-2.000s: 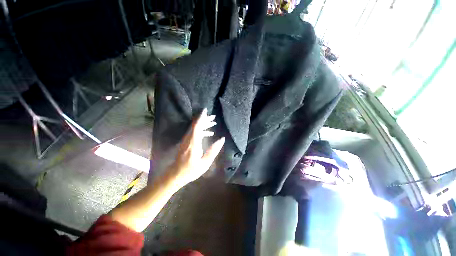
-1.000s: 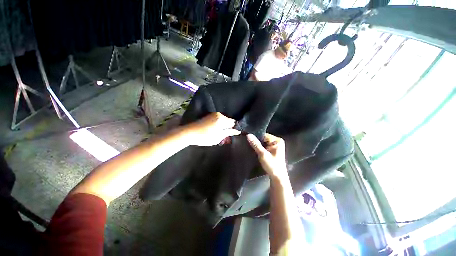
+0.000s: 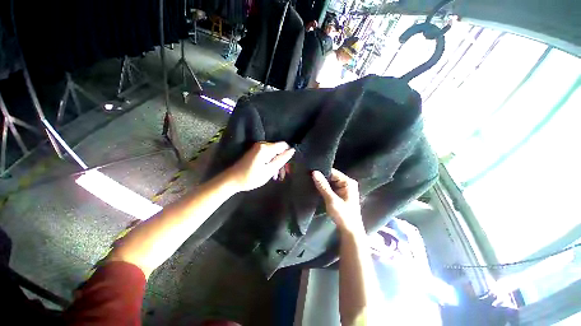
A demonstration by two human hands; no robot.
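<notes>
A dark grey suit jacket point(image 3: 388, 159) hangs upright on a black hanger point(image 3: 439, 48), of which the hook shows above the collar. My left hand point(image 3: 261, 167) pinches cloth at the jacket's chest, beside the lapel. My right hand point(image 3: 339, 194) grips the edge of the lapel point(image 3: 325, 140) between thumb and fingers. Small dark front buttons point(image 3: 282, 252) show below the hands. What the left fingertips hold under the cloth is partly hidden.
Racks of dark garments point(image 3: 83, 38) stand at the left and back. Yellow-black tape point(image 3: 191, 165) marks the floor. People point(image 3: 332, 67) are in the aisle behind the jacket. A white-topped table point(image 3: 322, 296) is below it. Bright windows are at the right.
Two seconds ago only my left hand was at the jacket, with fingers spread. Now both hands grip cloth at the lapel and chest. Since one second ago they have moved little.
</notes>
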